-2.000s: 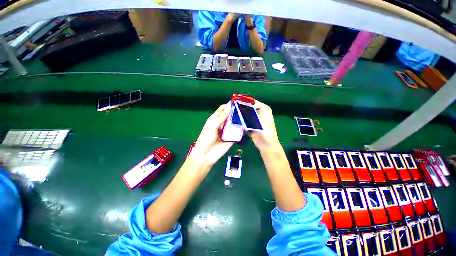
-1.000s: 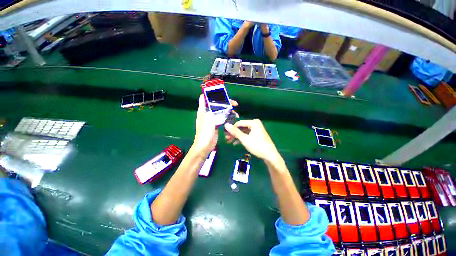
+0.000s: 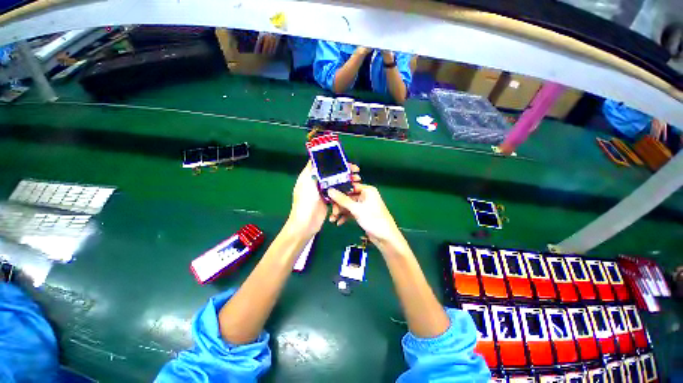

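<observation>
A red phone housing with a white-framed dark display (image 3: 329,161) lies in my left hand (image 3: 305,203), its red end pointing away from me. My left hand holds it from below and at the sides. My right hand (image 3: 365,212) touches the housing's near end with thumb and fingers. A white-framed display module (image 3: 354,263) with a short flex cable lies on the bench below my right hand. A stack of red housings (image 3: 225,256) lies at the left. Another red-edged housing (image 3: 305,253) is partly hidden by my left forearm.
A black blister tray (image 3: 448,278) of orange-red phone parts is at the right, beside more red housings (image 3: 645,283). Display groups lie on the belt at left (image 3: 216,155) and right (image 3: 485,213). Grey-silver parts (image 3: 359,114) and a clear tray (image 3: 468,114) stand across, near a person's arms.
The display, angled over the housing two seconds ago, now lies flat on it. My right hand has moved closer to the housing's near end. The view has shifted slightly.
</observation>
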